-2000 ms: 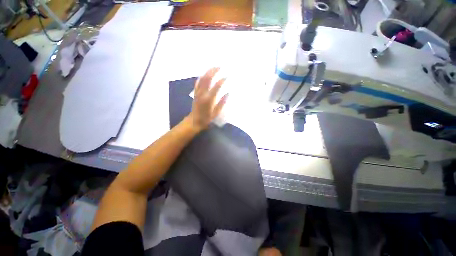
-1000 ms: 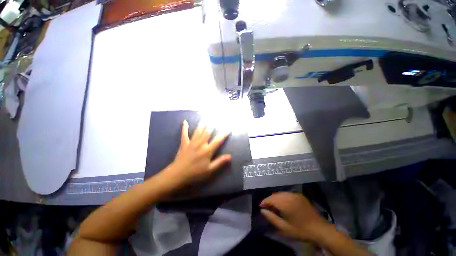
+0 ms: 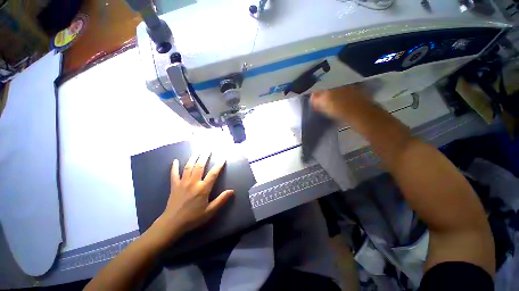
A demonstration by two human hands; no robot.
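Note:
My left hand point(image 3: 194, 192) lies flat with fingers spread on a dark grey panel point(image 3: 151, 176), left of and below the needle area. The panel's far edge reaches the bright glare by the presser foot, so its contact there cannot be seen. My right hand point(image 3: 336, 105), blurred, holds the top of a small shaped piece point(image 3: 320, 133) under the machine arm, right of the needle. The piece is dark with a pale side showing and hangs down over the ruler strip.
The white sewing machine head point(image 3: 273, 48) spans the top. A stack of pale long panels point(image 3: 28, 165) lies at the left. The edge ruler point(image 3: 290, 185) runs along the table's front. Grey and white fabric point(image 3: 250, 258) hangs below the table edge.
My right hand has moved from below the table edge up to the small shaped piece and taken hold of it. The view has shifted right; my left hand stays on the dark panel.

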